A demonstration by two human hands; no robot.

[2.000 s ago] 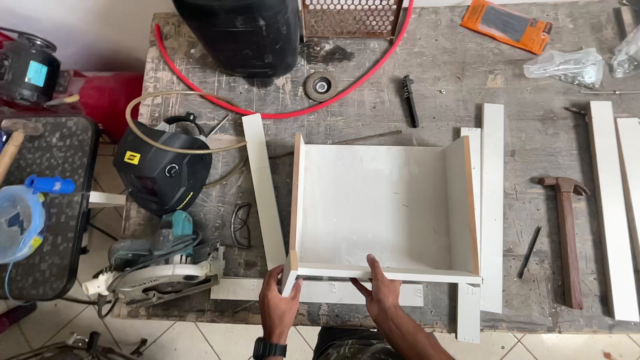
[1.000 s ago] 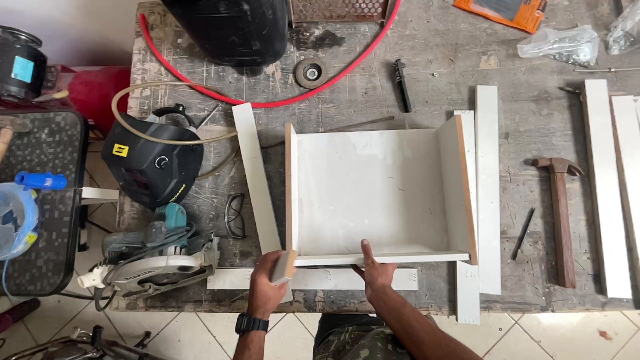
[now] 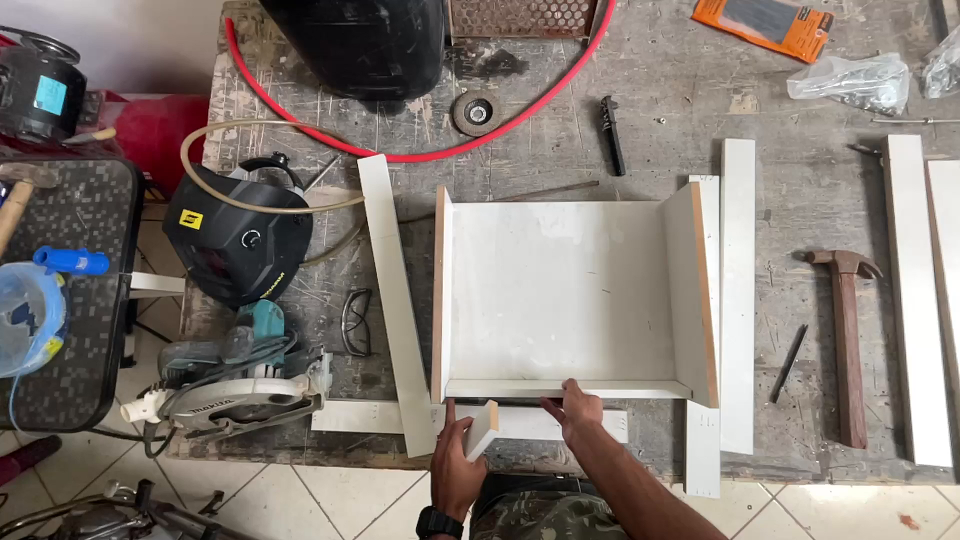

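A white board frame with a back panel (image 3: 559,289) and brown unfinished edges lies on the workbench. Along its near side runs a narrow white strip (image 3: 630,389), set between the two side boards. My right hand (image 3: 581,411) pinches this strip near its middle, thumb on top. In my left hand (image 3: 456,465) is a short white board piece (image 3: 481,431) with a bare end, tilted upward; the index finger points at the frame's near left corner. Loose white boards lie left of the frame (image 3: 394,300), right of it (image 3: 739,300) and under its near edge (image 3: 360,417).
A claw hammer (image 3: 847,345) and a dark thin rod (image 3: 788,364) lie to the right, beside more white boards (image 3: 919,300). At left are a Makita circular saw (image 3: 240,397), a welding helmet (image 3: 232,232) and safety glasses (image 3: 355,322). A red hose (image 3: 420,157) curves behind.
The near strip now sits between the side boards, its left end away from my left hand. My left hand has moved down from the frame's corner with the short piece.
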